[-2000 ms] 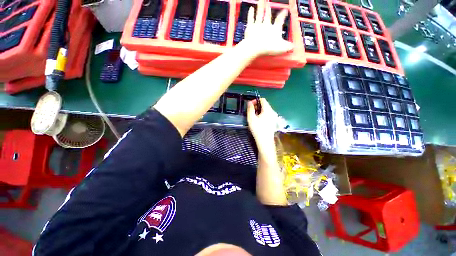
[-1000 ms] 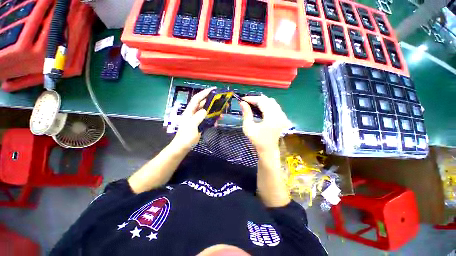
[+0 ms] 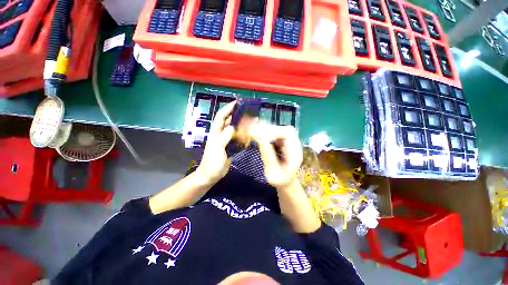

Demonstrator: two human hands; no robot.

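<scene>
My left hand [image 3: 216,149] holds a dark keypad phone [image 3: 245,111] upright above the table's front edge. My right hand [image 3: 281,153] is at the phone's lower right with its fingers curled. A blurred yellow bit [image 3: 243,135], seemingly the adhesive backing, shows between the hands at the phone's lower part. Whether the right fingers grip it is hidden by blur. A clear lens tray [image 3: 286,115] with black-framed windows lies behind the hands, partly covered by them.
Stacked red-orange phone trays [image 3: 250,54] stand behind, the top one with an unfilled right slot. Stacked lens trays [image 3: 384,128] are at right. A single phone [image 3: 123,72] lies at left. A waste bag [image 3: 334,192] with yellow scraps, a red stool [image 3: 440,236] and a fan [image 3: 86,142] are below.
My left hand came back from the phone tray with a phone, leaving its slot unfilled. The yellow frame lay across the phone; now it shows blurred near the right fingers, and my right hand has moved lower.
</scene>
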